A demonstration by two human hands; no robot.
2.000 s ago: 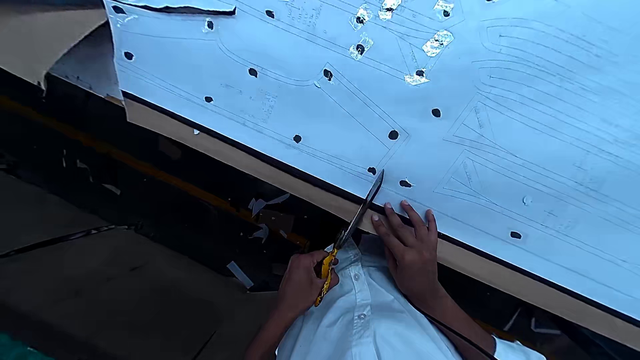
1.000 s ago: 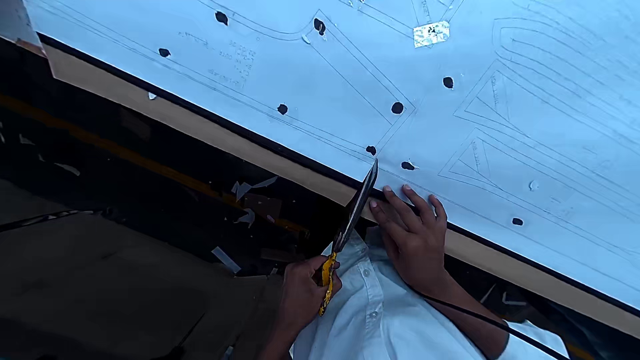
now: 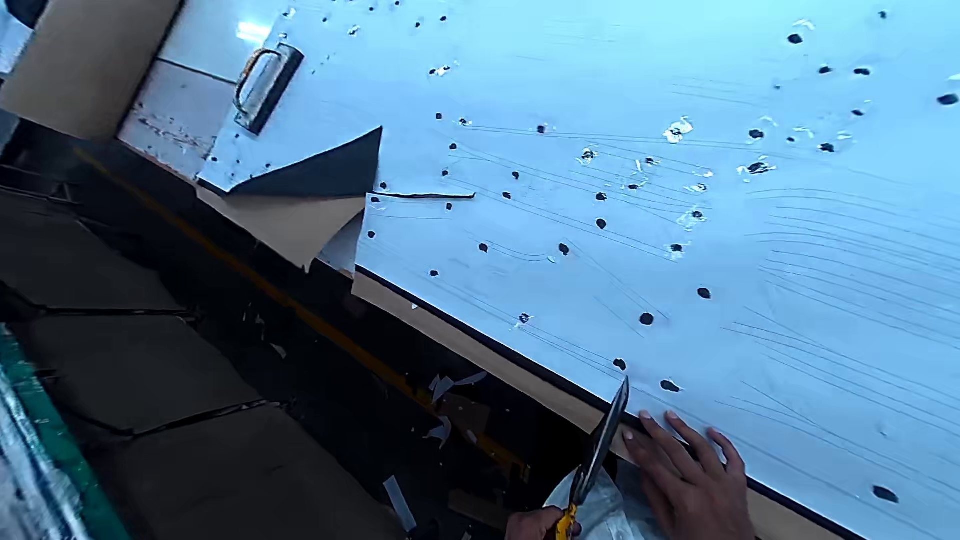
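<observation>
My left hand (image 3: 534, 523), partly cut off by the bottom edge, grips the yellow handles of scissors (image 3: 598, 442). Their blades point up, tips at the near edge of a large pale paper sheet (image 3: 570, 292) with drawn pattern lines and dark holes. My right hand (image 3: 697, 480) lies with fingers apart on that sheet's near edge, just right of the blades. A dark layer and brown paper (image 3: 480, 360) show under the sheet's edge. Farther left, a cut opens the sheet, and a dark flap (image 3: 322, 169) is folded over beside it.
A metal block with a curved handle (image 3: 268, 86) rests on the sheet at the upper left. Brown board (image 3: 90, 60) stands beyond it. Paper scraps (image 3: 450, 386) lie in the dark area below the table edge, and a green-edged surface (image 3: 52, 427) is at the lower left.
The view has swung left, bringing the handled block and more of the folded flap into sight. My left hand still holds the scissors, and my right hand stays at the sheet's edge.
</observation>
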